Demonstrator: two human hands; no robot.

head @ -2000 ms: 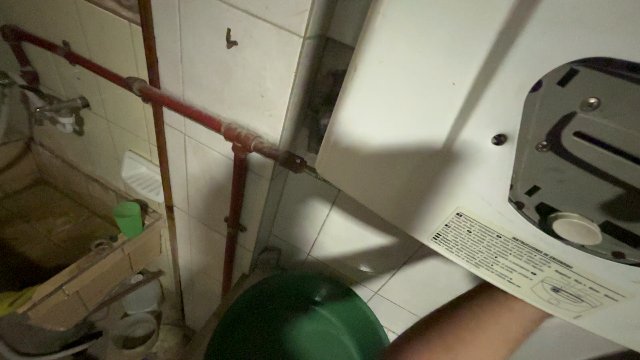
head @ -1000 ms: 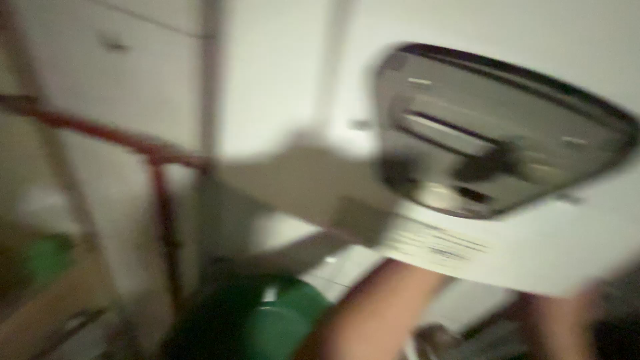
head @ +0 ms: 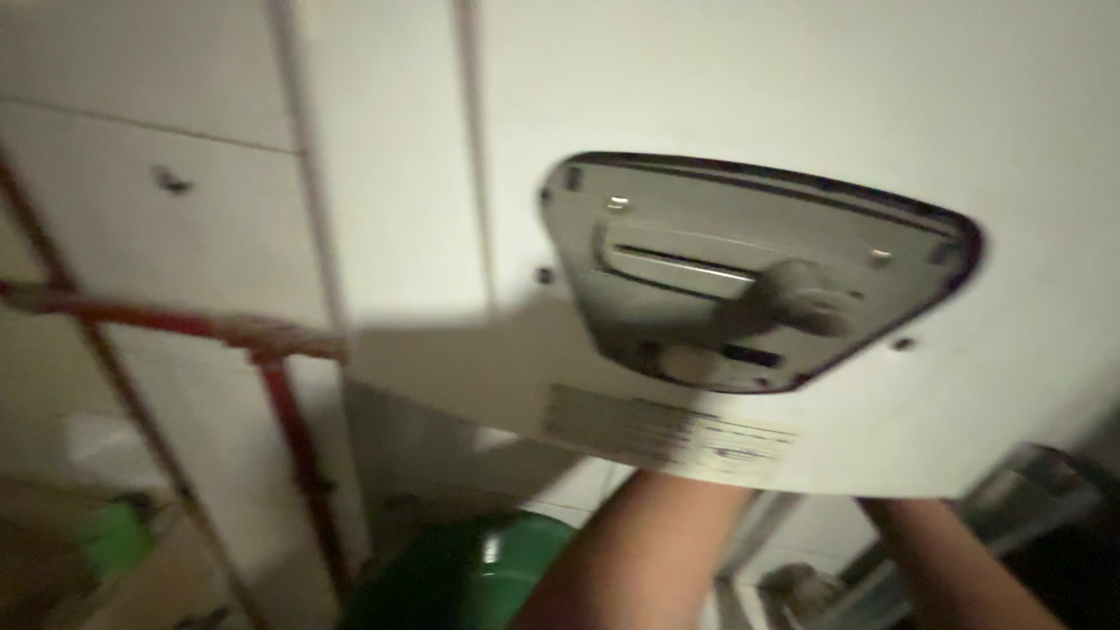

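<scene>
A large white metal casing, apparently a wall-mounted appliance, fills the middle and right of the view. In its front is a grey recessed panel with screws, a slot and a round pale part; a dark shadow lies over it. Below the panel a pale sticker bears writing. Both my forearms reach up behind the casing's lower edge, the left one just right of a green plastic tub, the right one near the casing's lower right corner. My two hands are hidden behind the casing, so what they touch does not show.
A red pipe with a downward branch runs along the tiled wall at left. The green tub stands below the casing. A small green cup is at lower left. A grey metal frame stands at lower right, all somewhat blurred.
The view has swung to the right. One forearm showed two seconds ago; both now reach under the casing.
</scene>
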